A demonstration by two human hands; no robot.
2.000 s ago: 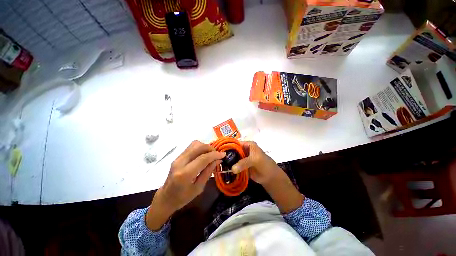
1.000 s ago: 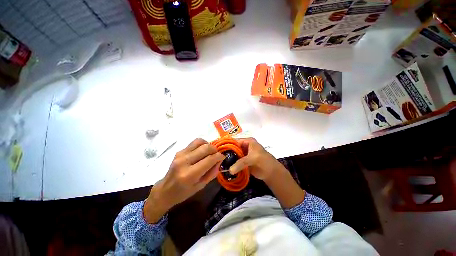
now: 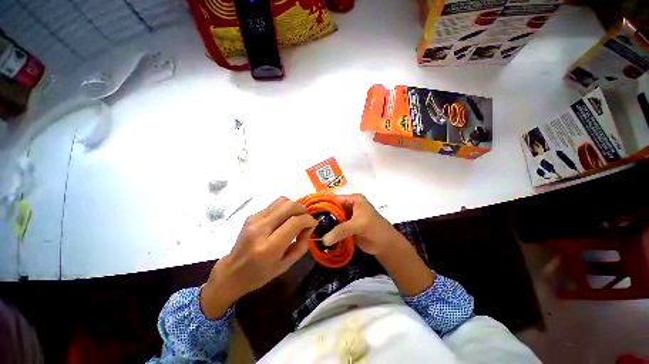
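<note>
A coiled orange cord (image 3: 337, 254) with a black fitting (image 3: 325, 226) in its middle is held just off the table's front edge. My left hand (image 3: 265, 240) grips the coil from the left, its fingertips at the fitting. My right hand (image 3: 363, 226) grips it from the right, with the thumb across the middle. A thin pale tie (image 3: 318, 240) shows between the fingertips; its ends are hidden. A small orange QR card (image 3: 326, 175) lies on the table just behind the coil.
An orange and black box (image 3: 429, 121) lies right of the card. An open printed box (image 3: 575, 139) stands at right, upright boxes (image 3: 484, 32) at back right. A smartphone (image 3: 260, 39) leans on a red and gold bag (image 3: 302, 28). Two grey-white lumps (image 3: 215, 212) lie left.
The view has shifted slightly, so the table things sit higher in the picture. Both hands stay on the coil, with only small finger movements.
</note>
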